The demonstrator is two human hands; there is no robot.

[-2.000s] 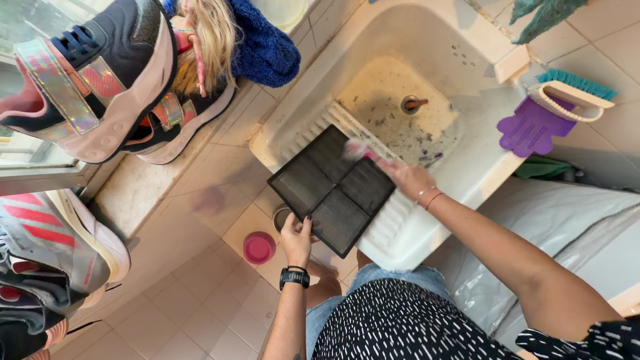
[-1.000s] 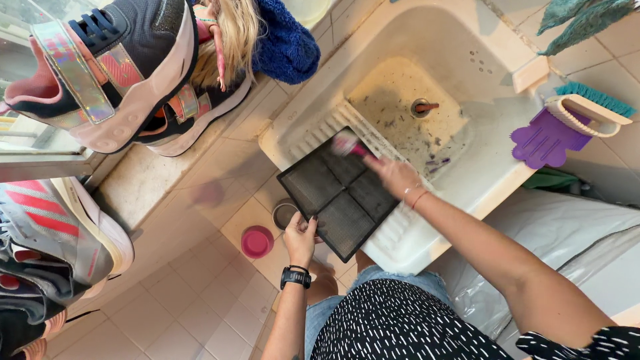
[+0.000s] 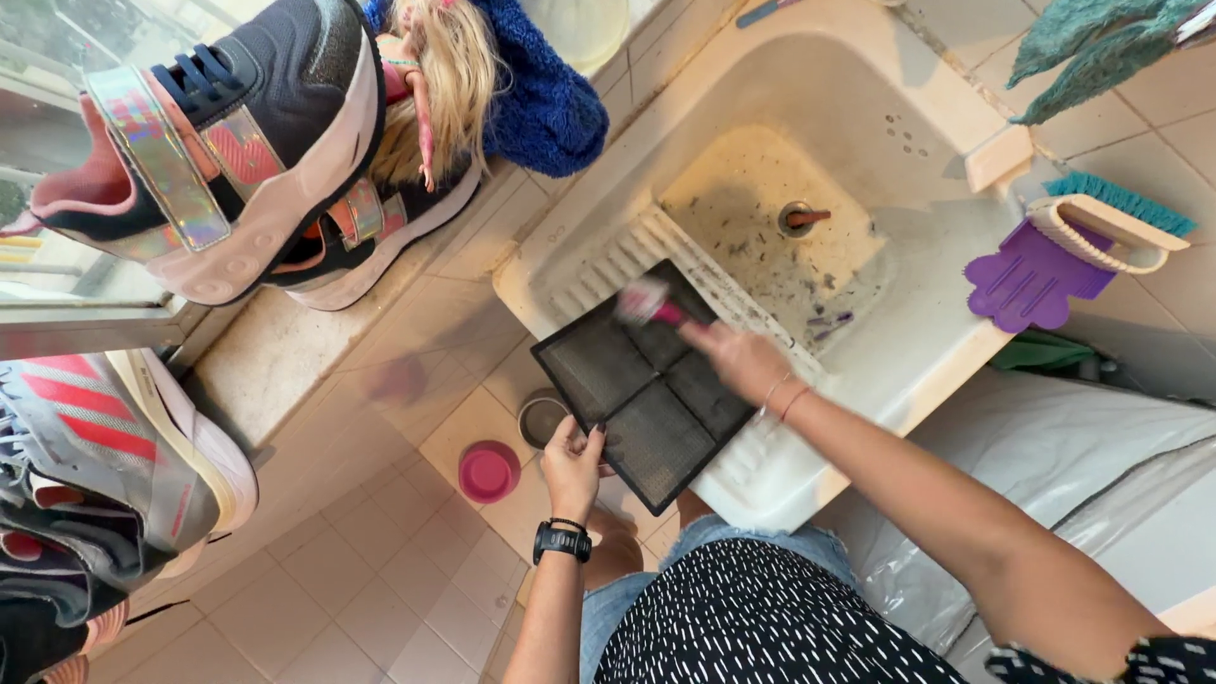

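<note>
My left hand [image 3: 576,464] grips the near left edge of a dark mesh filter panel [image 3: 660,432], thumb on top. The panel is divided by a cross-shaped rib and lies tilted over the ribbed washboard [image 3: 613,271] of a laundry sink [image 3: 912,313]. My right hand [image 3: 746,361] is closed around the handle of a pink brush [image 3: 651,304], blurred, with its head over the panel's upper part. The bristles' contact with the mesh cannot be told. Dark bits of debris [image 3: 750,252] are scattered over the yellowish basin floor around the drain [image 3: 798,219].
Sneakers [image 3: 237,142], a doll [image 3: 427,104] and a blue cloth [image 3: 546,95] sit on the window ledge at left. A teal-bristled brush [image 3: 1126,204] and purple dustpan [image 3: 1040,271] are at the sink's right. Pink [image 3: 489,471] and metal [image 3: 543,419] bowls are on the floor.
The brush in my right hand has moved over the panel, now with its head farther down the mesh than one second ago. My left hand keeps its hold on the panel's edge.
</note>
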